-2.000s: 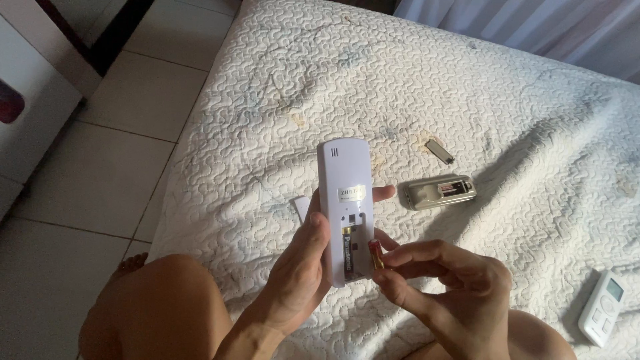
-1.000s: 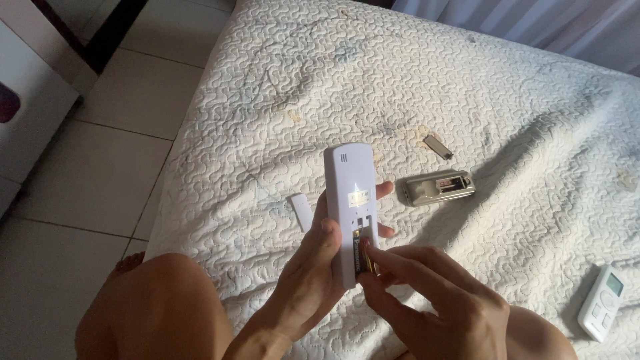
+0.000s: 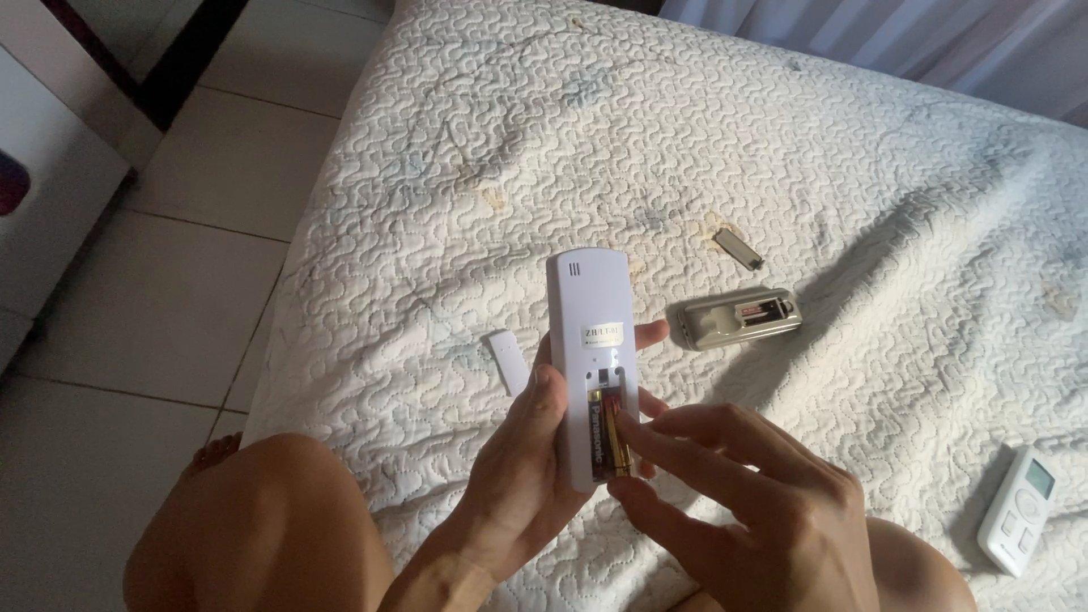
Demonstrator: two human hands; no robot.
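Note:
My left hand holds a white remote control upright, its back toward me and its battery compartment uncovered. A dark Panasonic battery lies in the left side of the compartment. Beside it, a red and gold battery sits in or at the right side; whether it is fully seated I cannot tell. The thumb and fingers of my right hand touch this second battery. A white battery cover rests on the bedspread, left of the remote.
On the quilted white bedspread lie a beige remote control with its battery compartment uncovered, its small cover, and another white remote with a screen at the right. My knees are at the bottom. White furniture stands on the tiled floor at left.
My right hand has brought the red and gold battery from beside the white remote into its compartment, next to the dark one. My left hand still holds the remote.

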